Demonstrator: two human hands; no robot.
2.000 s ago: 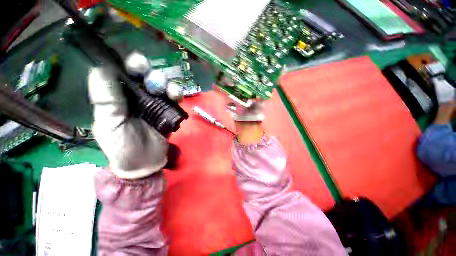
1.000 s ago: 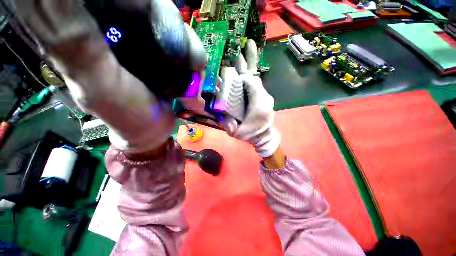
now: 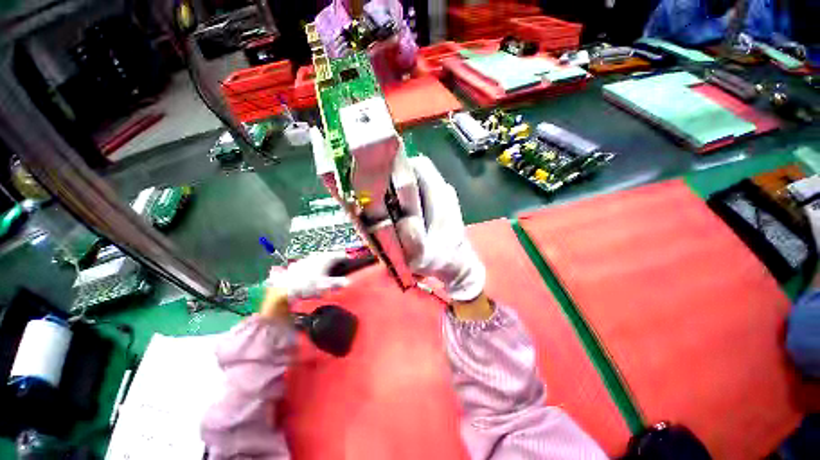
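My gloved right hand grips a green circuit board and holds it raised and edge-on above the work mat. Its fingers are partly hidden behind the board's light and metallic parts. My gloved left hand is low at the mat's back left edge, with its fingers around a short black cylinder, partly hidden by the hand. A black brush with a thick rounded head lies on the mat just below my left hand.
A second red-orange mat lies to the right. Boards and green-topped trays are on the bench behind. White paper is at left, below hanging dark cables. Other people's sleeves show at back right and the right edge.
My left hand has come down from close to the camera, where it held a large-looking black device with lit digits. Violet light on the board is gone. The board remains in my right hand.
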